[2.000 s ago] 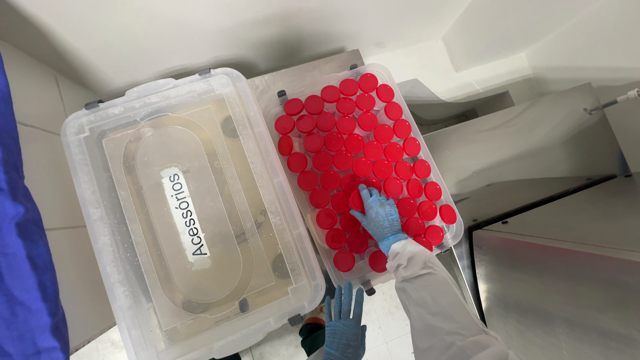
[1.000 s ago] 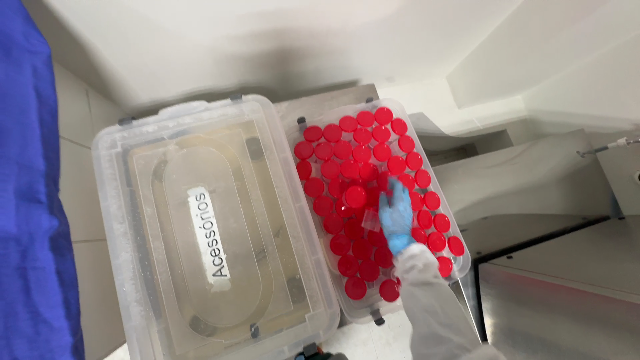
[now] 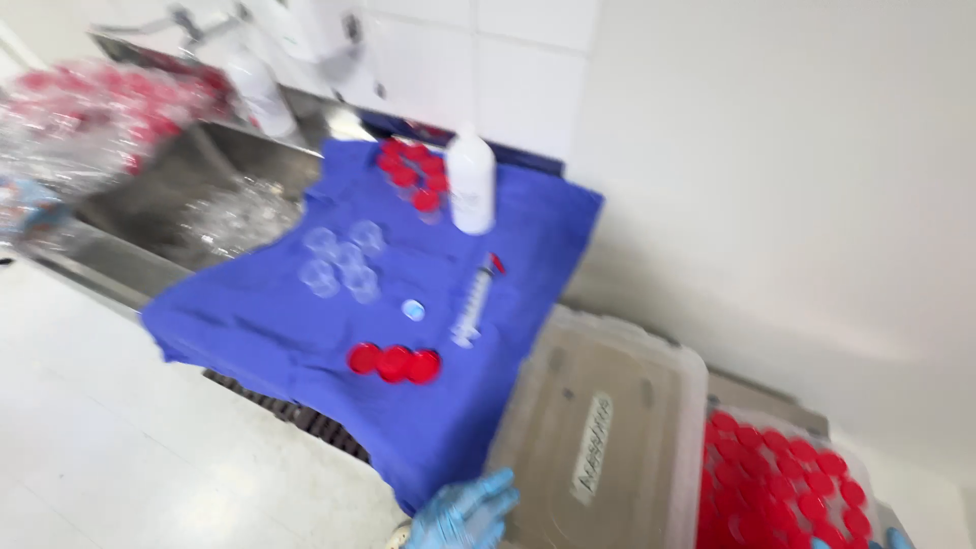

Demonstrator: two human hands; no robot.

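Note:
My left hand point(image 3: 461, 512), in a blue glove, is at the bottom centre with fingers apart and nothing seen in it, near the corner of a blue cloth point(image 3: 282, 320) and a lidded plastic box point(image 3: 640, 427). Only blue fingertips of my right hand point(image 3: 888, 541) show at the bottom right edge, by a bin of red-capped containers point(image 3: 812, 505); what they hold is hidden. On the cloth lie a syringe point(image 3: 474, 305), a small round pale blue-and-white item point(image 3: 413, 309), red lids point(image 3: 394, 364), clear open cups point(image 3: 341, 259), red-capped cups point(image 3: 425, 200) and a white bottle point(image 3: 471, 183).
At left is a steel sink point(image 3: 152, 191) with crumpled clear plastic point(image 3: 240, 217) inside. A clear bag of red-capped containers point(image 3: 91, 114) lies beyond its left side, with a second white bottle point(image 3: 259, 91) behind. A wall rises at the right.
The view has swung left to the cloth and sink. My right hand, earlier over the red-capped containers, now shows only as fingertips at the edge.

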